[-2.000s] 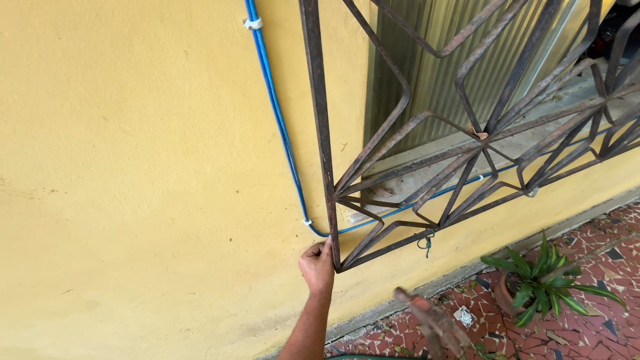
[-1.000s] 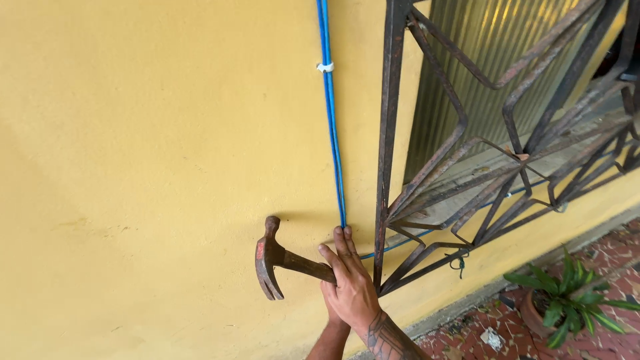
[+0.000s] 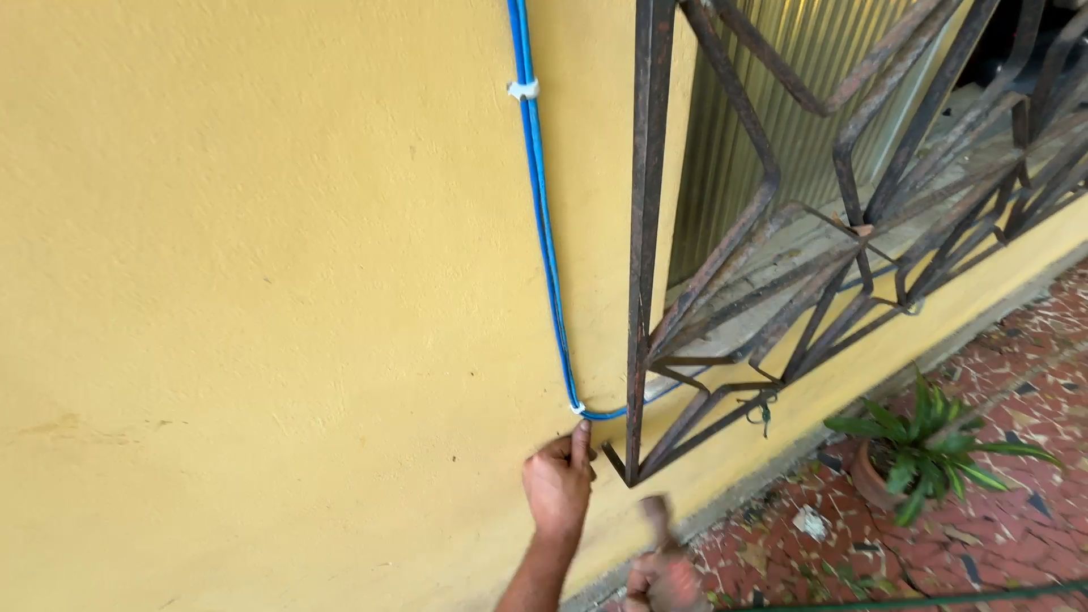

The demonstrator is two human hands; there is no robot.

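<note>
My left hand (image 3: 558,480) is against the yellow wall, its thumb raised just under the bend of two blue cables (image 3: 548,255). A white cable clip (image 3: 578,410) sits at that bend, right above the thumb tip; whether the fingers hold anything cannot be seen. Higher up, another white clip (image 3: 524,90) goes around both cables. My right hand (image 3: 663,582) is at the bottom edge, blurred, closed around a hammer (image 3: 656,517) whose head points up, below the grille's lower corner and apart from the wall clip.
A rusty metal window grille (image 3: 650,212) juts out on the right, in front of a ribbed window pane (image 3: 765,136). The cables pass behind its lower corner. Below are a potted plant (image 3: 926,442), a red mosaic floor (image 3: 1037,408) and a green hose (image 3: 918,597).
The hammer, whose head was left of my hands one second ago, is now at the lower right in my right hand. My hands, together then, are now apart.
</note>
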